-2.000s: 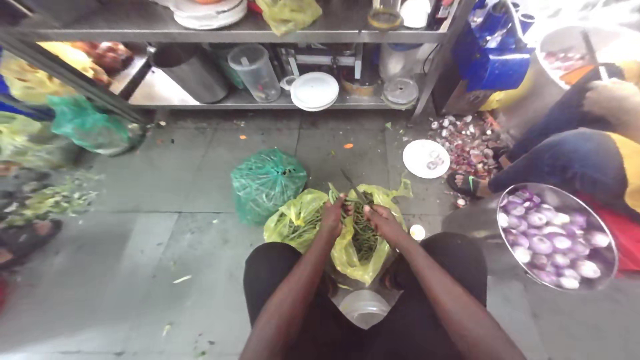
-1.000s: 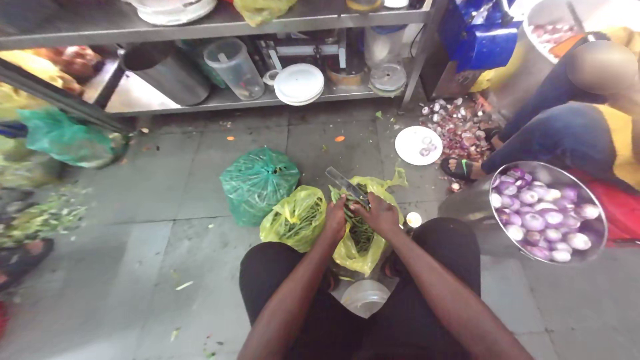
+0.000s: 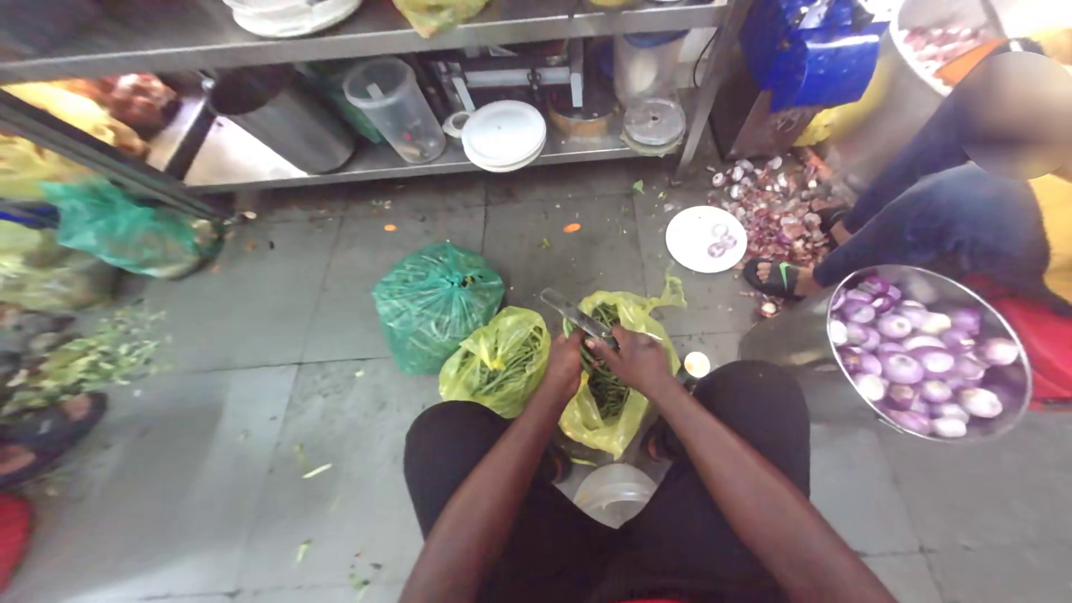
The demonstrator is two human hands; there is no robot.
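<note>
Green beans (image 3: 609,394) lie in an open yellow plastic bag (image 3: 600,429) between my knees. My right hand (image 3: 638,358) grips a knife (image 3: 573,311) whose blade points up and left. Close beside it, over the same bag, my left hand (image 3: 567,360) seems to hold some beans, largely hidden by the fingers. A second yellow bag (image 3: 496,360) of beans touches the first on the left, and a knotted green plastic bag (image 3: 438,306) stands behind it. A translucent plastic container (image 3: 615,492) is between my thighs.
A steel shelf (image 3: 377,172) with pots and tubs runs across the back. At right are a steel pot (image 3: 928,352) of peeled onions, a white plate (image 3: 706,239), onion skins (image 3: 779,205) and a seated person (image 3: 963,209). Leafy greens (image 3: 92,356) and another person's foot are at left.
The knife blade now points up and left; two seconds ago it stood steeper. Both hands remain close together over the open yellow bag. The view has shifted slightly.
</note>
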